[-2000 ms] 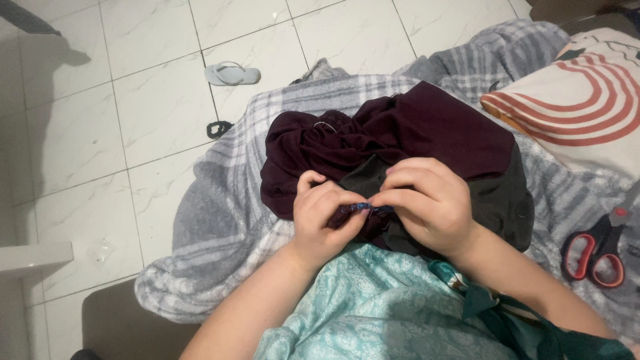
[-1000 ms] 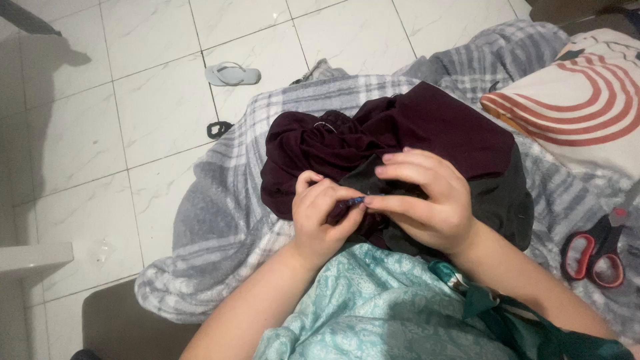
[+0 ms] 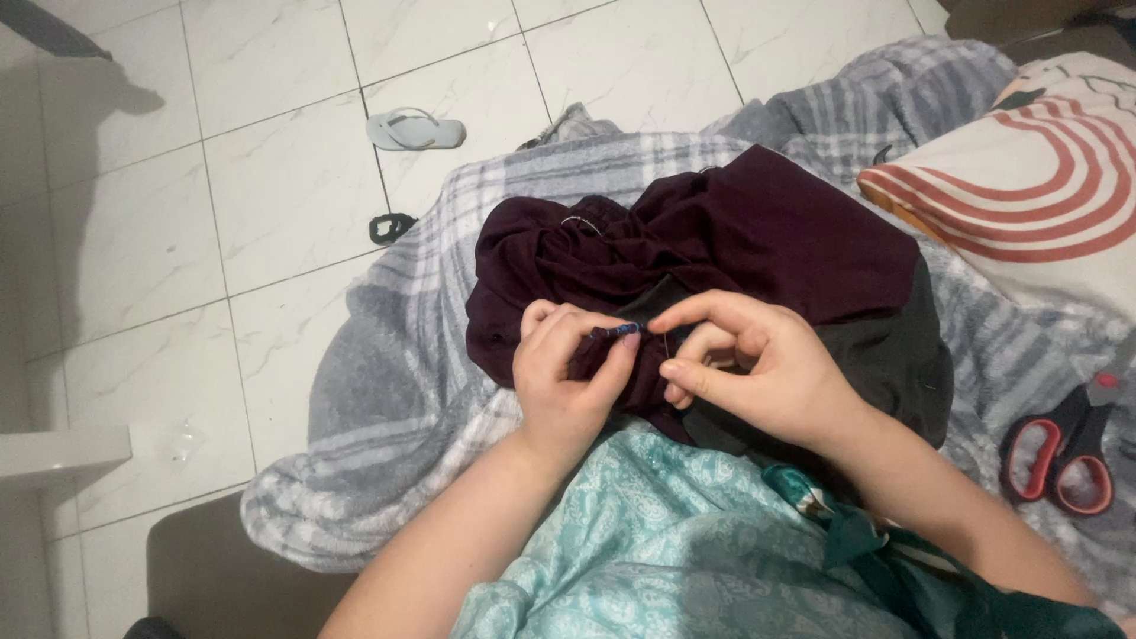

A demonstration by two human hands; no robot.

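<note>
A dark maroon garment with a dark grey part lies bunched over my lap. My left hand pinches a fold of the maroon cloth between thumb and fingers, and blue beads or stitching show along the fold's edge. Just right of that edge, my right hand is bent, its thumb and index finger apart. A thin upright line, a needle or thread, shows between those fingertips; which one it is cannot be told.
Red-and-black scissors rest on the grey plaid blanket at the right. A white cushion with rust-coloured arcs lies at the upper right. On the tiled floor are a pale flip-flop and a black hair tie.
My right hand has opened at thumb and index finger and shifted slightly away from the blue edge. My left hand keeps its pinch on the cloth in about the same place.
</note>
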